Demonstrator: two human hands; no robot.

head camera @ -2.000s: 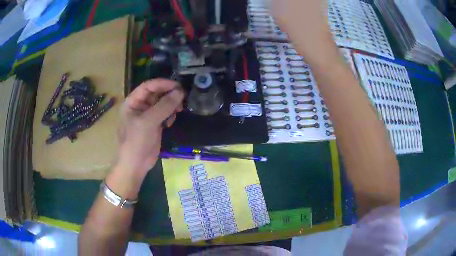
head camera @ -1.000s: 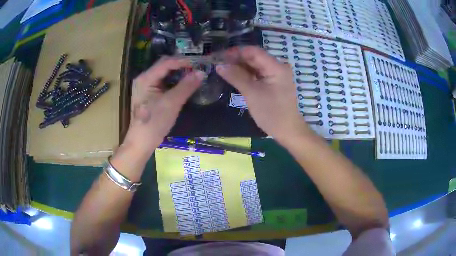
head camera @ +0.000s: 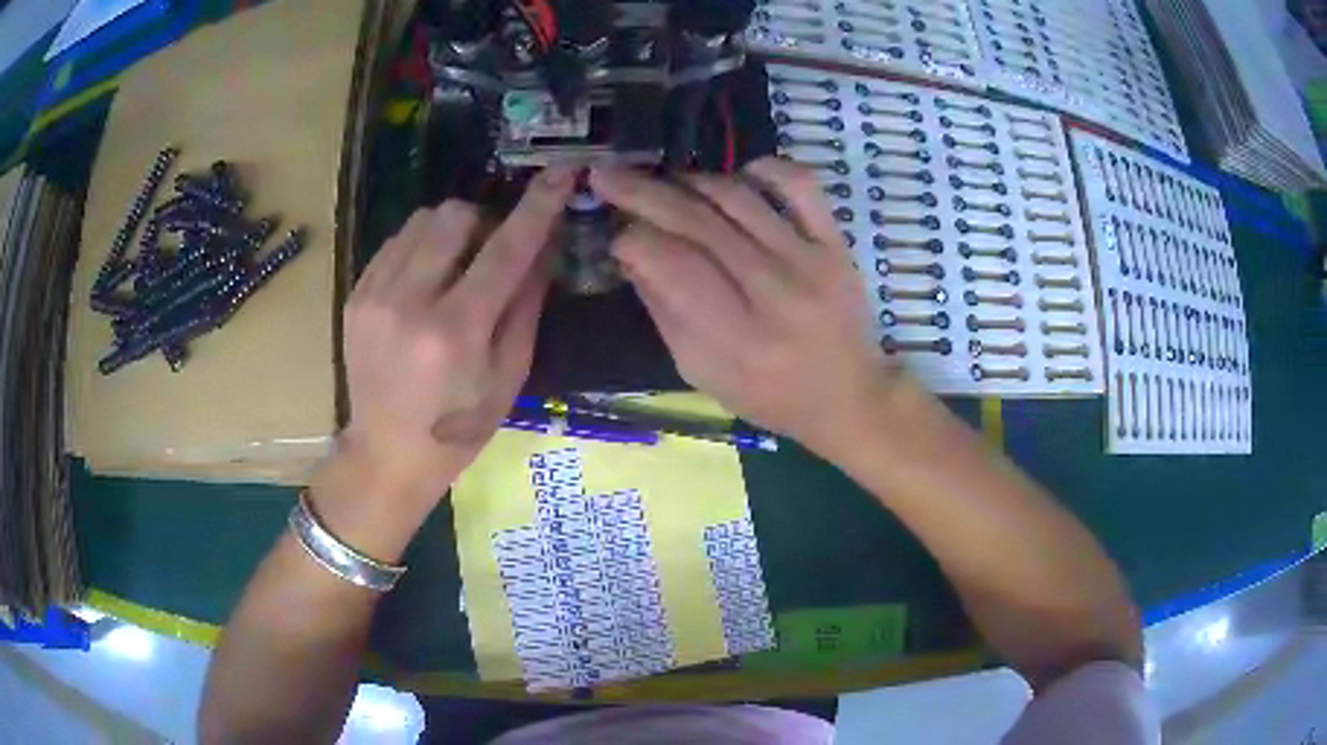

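Observation:
My left hand (head camera: 444, 313) and my right hand (head camera: 742, 284) meet with their fingertips at the silver press nest (head camera: 587, 255), under the linkage of the black bench press (head camera: 560, 73). Fingers hide whatever lies between the fingertips, so I cannot tell what either hand holds. Dark ribbed sticks of stacked ring pieces (head camera: 182, 269) lie piled on the brown cardboard (head camera: 291, 175) at the left. Small link parts (head camera: 982, 234) lie in rows in the white parts tray (head camera: 1084, 381) at the right.
A yellow label sheet (head camera: 699, 640) with pens (head camera: 626, 429) above it lies in front of the press. Another filled tray (head camera: 1176, 299) and stacked sheets (head camera: 1237, 102) are at the right. More cardboard (head camera: 37, 393) stands at the far left. A green label (head camera: 844, 636) is near the front edge.
My right hand has come from over the trays to the press nest. My left hand has moved right to meet it, and both hands' fingertips are now together under the linkage.

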